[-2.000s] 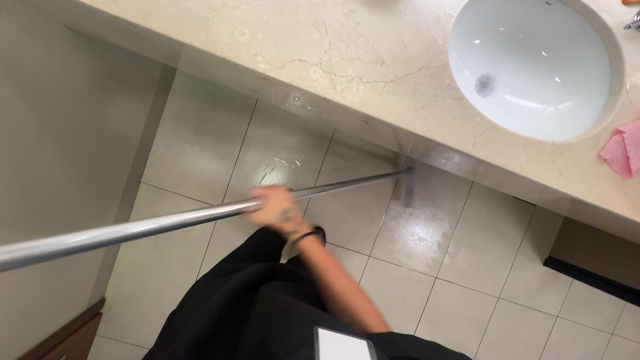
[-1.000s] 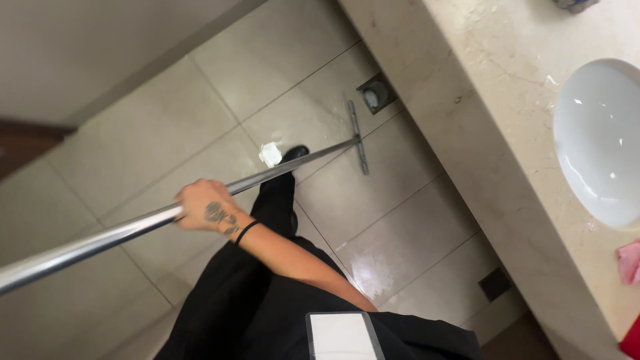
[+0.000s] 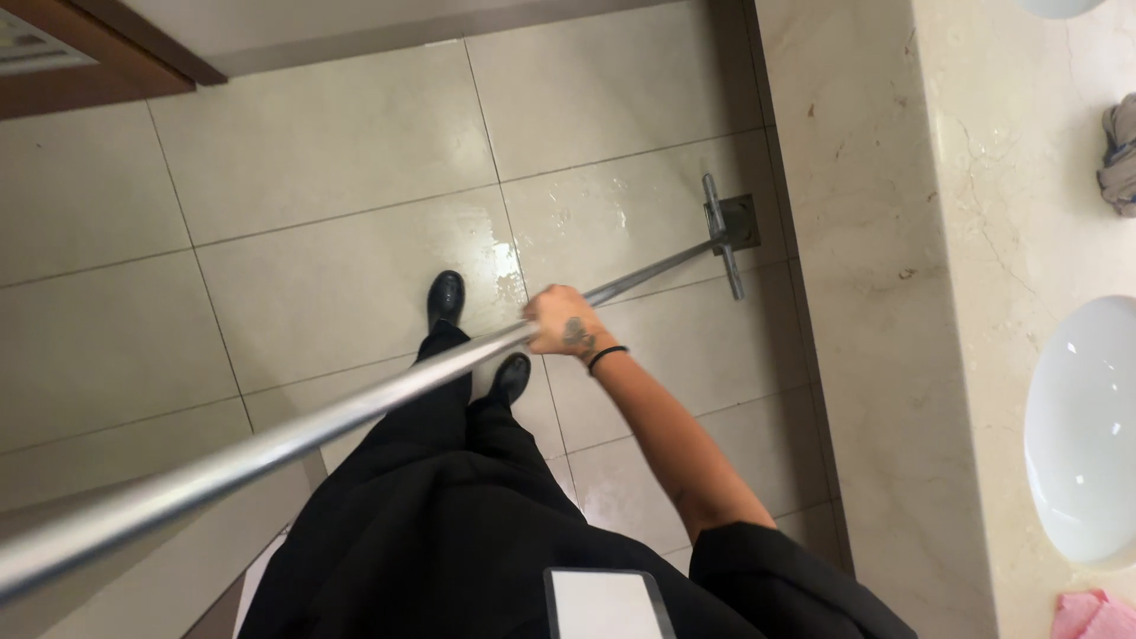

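My right hand (image 3: pixel 570 321), with a black band at its wrist, is closed around the metal pole (image 3: pixel 382 404) of a floor squeegee. The pole runs from the lower left edge of the view up to the right, and its narrow crossbar head (image 3: pixel 732 273) lies at the near side of a square floor drain (image 3: pixel 744 217), partly over it. Wet patches (image 3: pixel 568 213) shine on the tiles between my hand and the drain. My left hand is out of view, as is the upper end of the pole.
A marble counter (image 3: pixel 896 355) runs down the right side with a white sink basin (image 3: pixel 1087 435), a bunched grey cloth (image 3: pixel 1120 155) and a pink cloth (image 3: pixel 1092 614) on it. My black shoes (image 3: pixel 446 297) stand on the tiled floor. A wooden door or frame (image 3: pixel 133 71) is at upper left.
The squeegee head has come to the drain; a second ago it lay on the tiles beside it. My right hand keeps its hold on the pole. The view has turned noticeably.
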